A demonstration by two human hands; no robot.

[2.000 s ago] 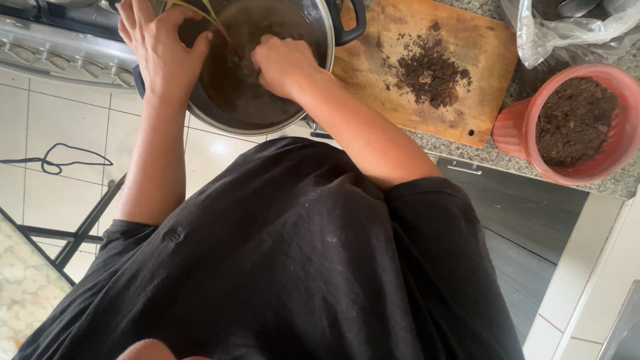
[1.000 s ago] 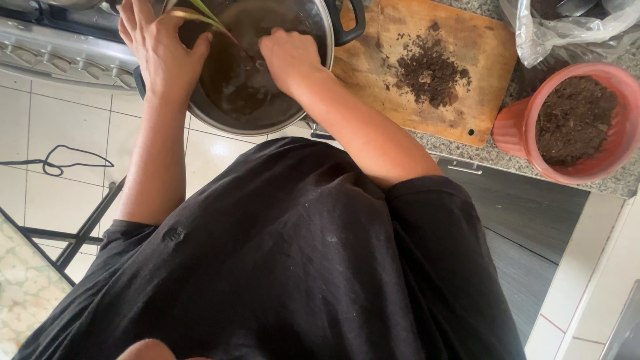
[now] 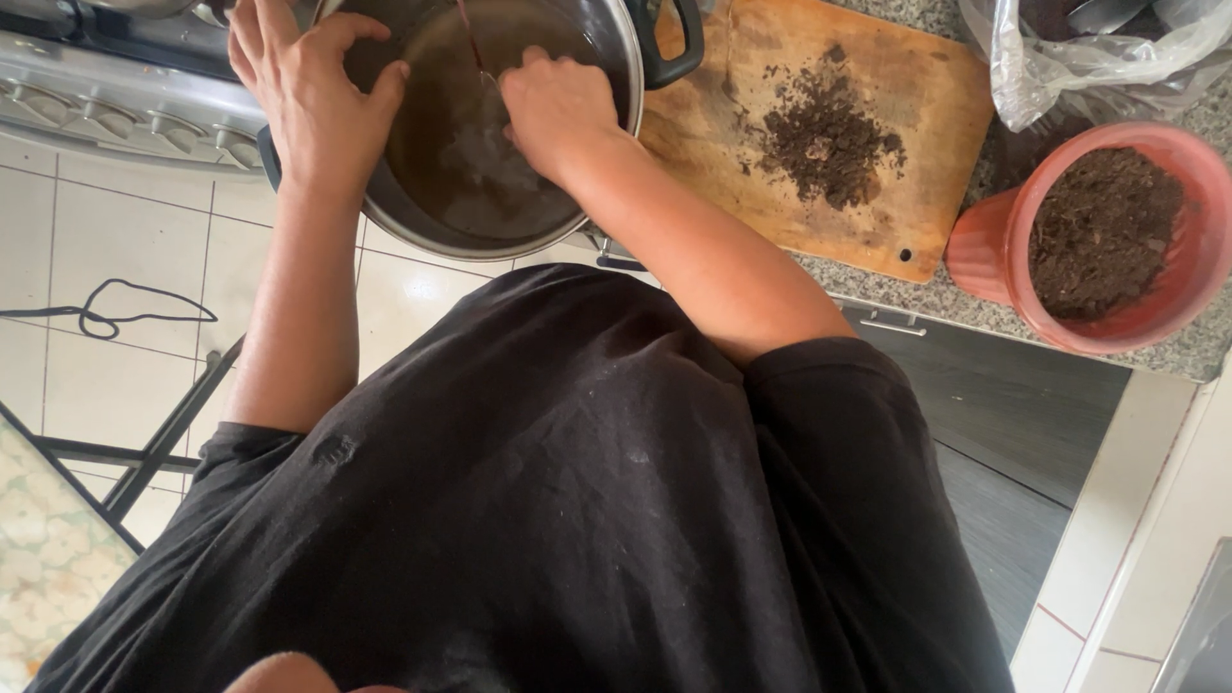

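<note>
A metal pot (image 3: 481, 254) with black handles holds brownish, cloudy water (image 3: 472, 173). Over its left side is my left hand (image 3: 318, 96), thumb and forefinger spread apart with nothing seen between them. My right hand (image 3: 563, 111) is curled above the water at the pot's right side, close to the lower end of a thin reddish stem (image 3: 470, 34). Whether its fingertips grip anything is hidden. The stem runs up out of the frame between the two hands. Dark soil (image 3: 828, 144) lies loose on a wooden cutting board (image 3: 712, 197) to the right of the pot.
Right of the board, a terracotta-coloured pot (image 3: 1121, 332) of soil stands tilted in view on the granite counter (image 3: 1020, 332). Behind it is a clear plastic bag (image 3: 1044, 72) with a dark tool. A stove (image 3: 125, 115) is at left, and a patterned tabletop (image 3: 58, 577) at lower left.
Green leaves seen above the pot between my hands in the earlier frames are out of view now; only the reddish stem shows. My hands remain over the pot.
</note>
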